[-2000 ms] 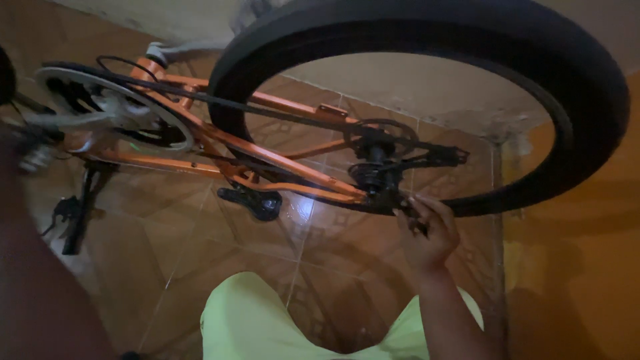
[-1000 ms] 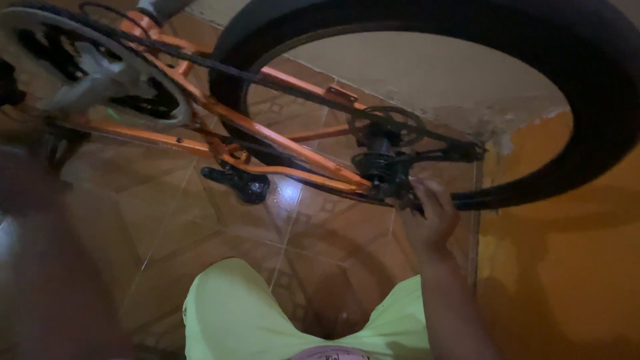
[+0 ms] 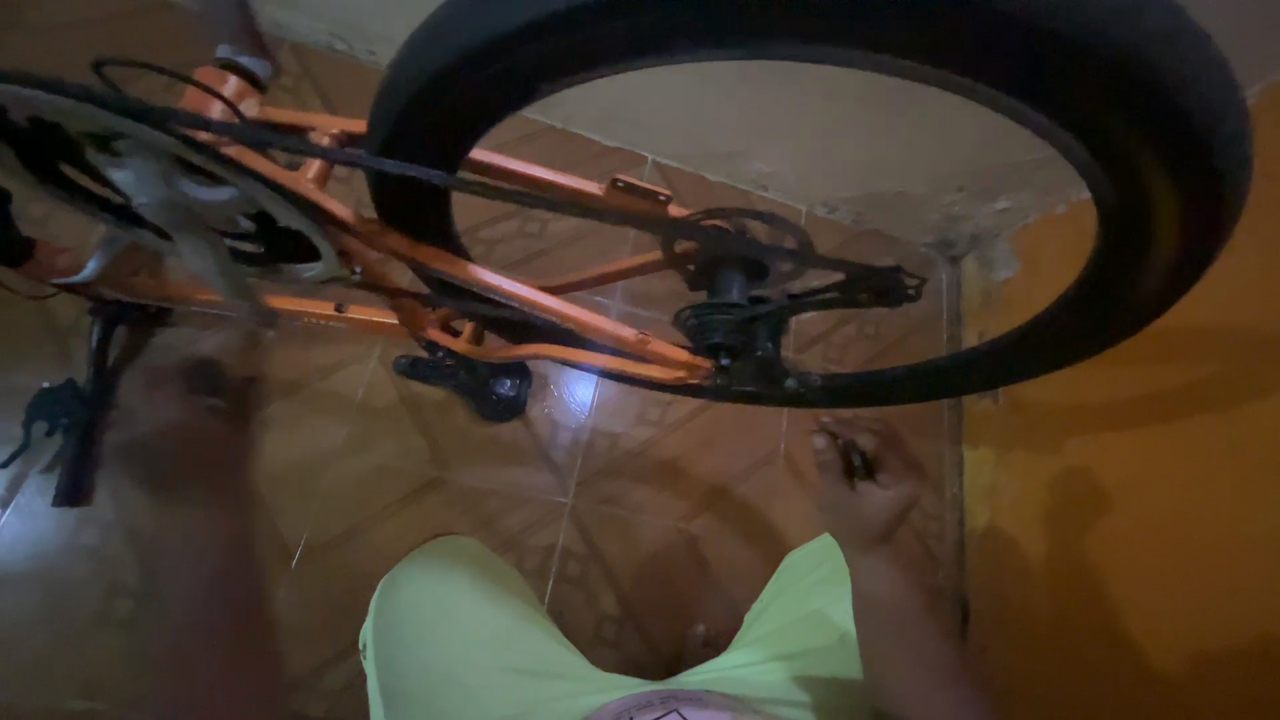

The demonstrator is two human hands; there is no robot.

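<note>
An orange bicycle frame (image 3: 560,310) stands upside down, its rear wheel's black tyre (image 3: 1170,180) filling the upper right. My right hand (image 3: 870,480), below the rear hub (image 3: 735,285), is closed around a small dark tool whose kind I cannot tell; it is apart from the rear derailleur (image 3: 765,350). My left hand (image 3: 200,400) is blurred, below the chainring and silver crank (image 3: 180,200); whether it holds anything cannot be told. The chain (image 3: 430,175) runs from the chainring to the rear sprockets.
The black saddle (image 3: 490,388) rests near the tiled floor (image 3: 450,500). A handlebar grip with a brake lever (image 3: 75,450) is at the left. A wall (image 3: 1130,480), orange in its lower part, stands to the right. Part of a person's arm (image 3: 235,25) shows at the top left.
My right hand has come away from the rear derailleur, down and towards me, with the dark tool in it. My left hand has moved into fuller view below the crank.
</note>
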